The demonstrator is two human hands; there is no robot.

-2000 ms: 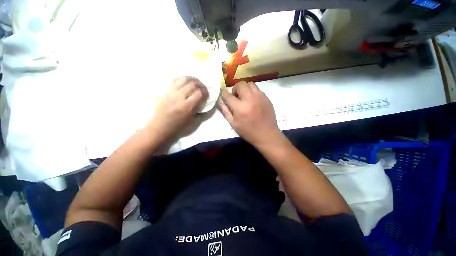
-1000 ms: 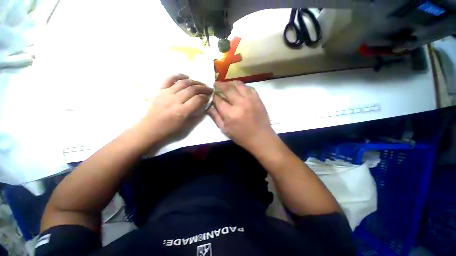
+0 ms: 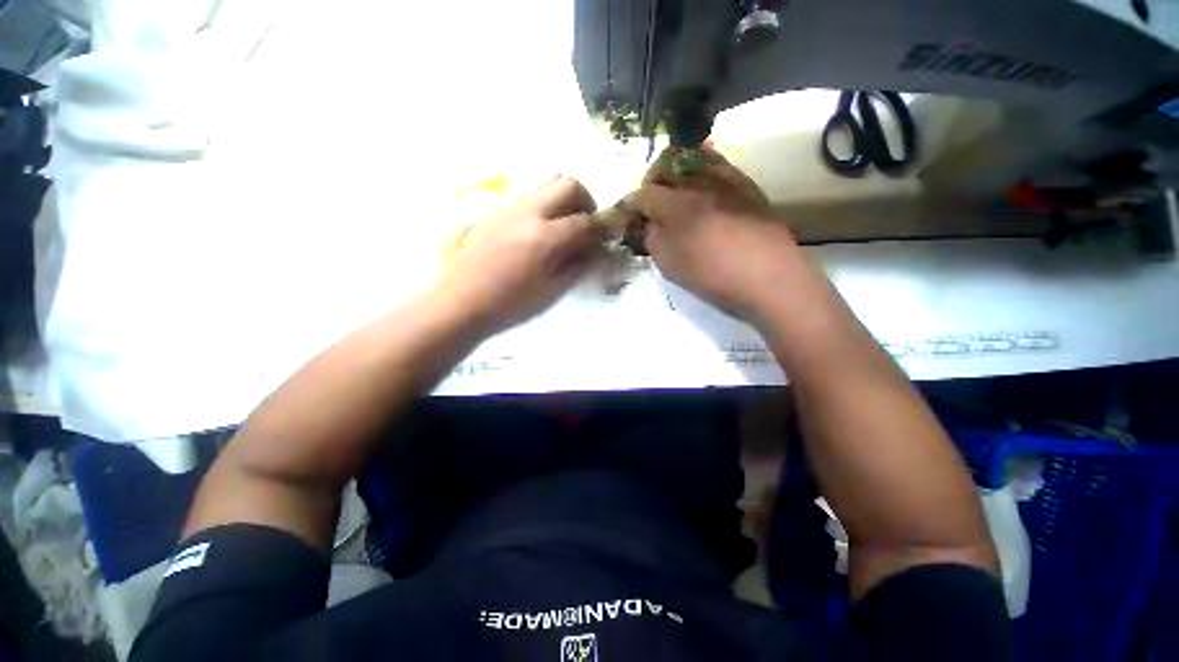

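Note:
The white fabric (image 3: pixel 323 168) is overexposed and spreads over the left of the table, hard to tell from the white table top. A pale yellow patch shows beside my left hand. My left hand (image 3: pixel 537 246) has its fingers bent at the fabric edge, just left of the needle area. My right hand (image 3: pixel 711 233) is right below the presser foot area of the sewing machine (image 3: pixel 879 45), fingertips close to the left ones. A small bit of fabric seems to lie between the fingertips, but the grip is blurred. The needle tip is hard to make out.
Black-handled scissors (image 3: pixel 869 132) lie on the machine bed behind my right hand. A printed ruler scale (image 3: pixel 996 344) runs along the table's front right. A blue basket (image 3: pixel 1099 517) with white fabric is below right. Another blue basket (image 3: pixel 110 498) and crumpled scraps (image 3: pixel 52 517) are below left.
My right hand has moved up and right, over the orange-red tape, which is now mostly hidden. My left hand has also shifted right. The camera view has shifted, showing more of the machine head.

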